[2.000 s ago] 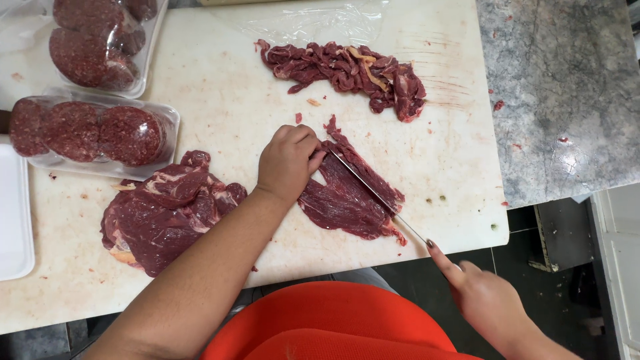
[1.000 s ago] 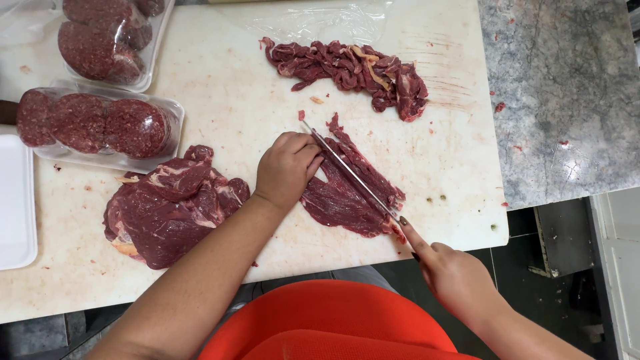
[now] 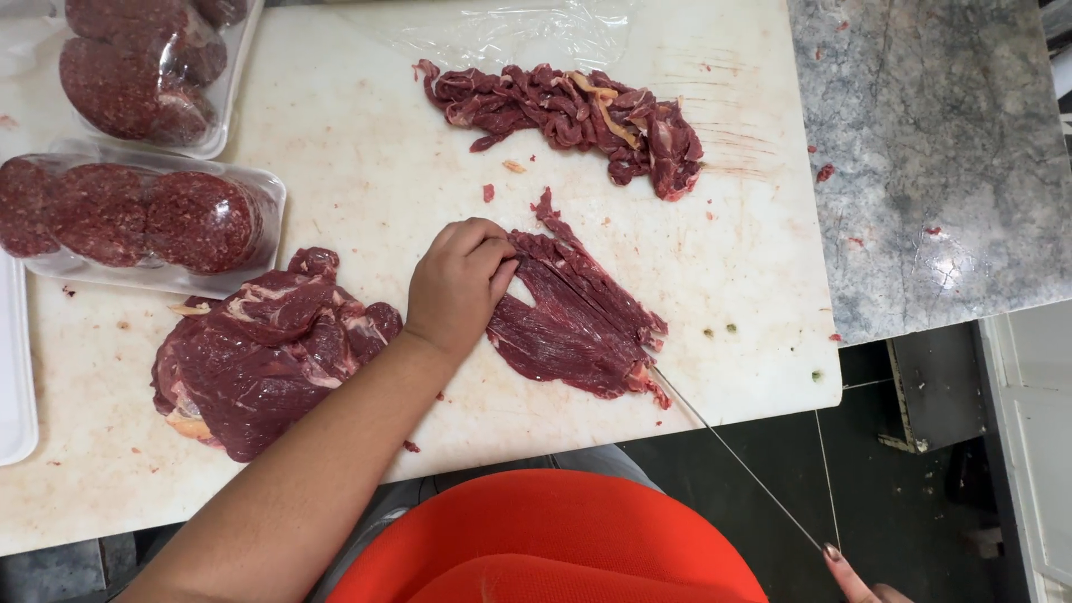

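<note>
My left hand [image 3: 461, 280], fingers curled, presses on the upper left end of a flat slab of raw red meat [image 3: 569, 327] on a white cutting board [image 3: 754, 360]. At the bottom right edge, my right hand [image 3: 858, 579] shows only in part, an index finger lying along the back of a long thin knife [image 3: 737, 456]. The knife's tip end is at the slab's lower right end, beside a cut that parts a strip along the right side. A larger piece of raw meat [image 3: 260, 360] lies left of my left forearm. Beyond the slab is a pile of cut meat strips [image 3: 569, 113].
Wrapped trays of ground meat patties [image 3: 155, 218] and more wrapped ground meat [image 3: 138, 71] stand at the left, near a white foam tray [image 3: 15, 360]. Clear plastic film [image 3: 511, 33] lies at the far edge. A grey stone counter [image 3: 930, 167] adjoins the board on the right.
My right hand has drawn the knife down and to the right; its blade lay across the slab one second ago. My left hand holds nearly the same place on the meat.
</note>
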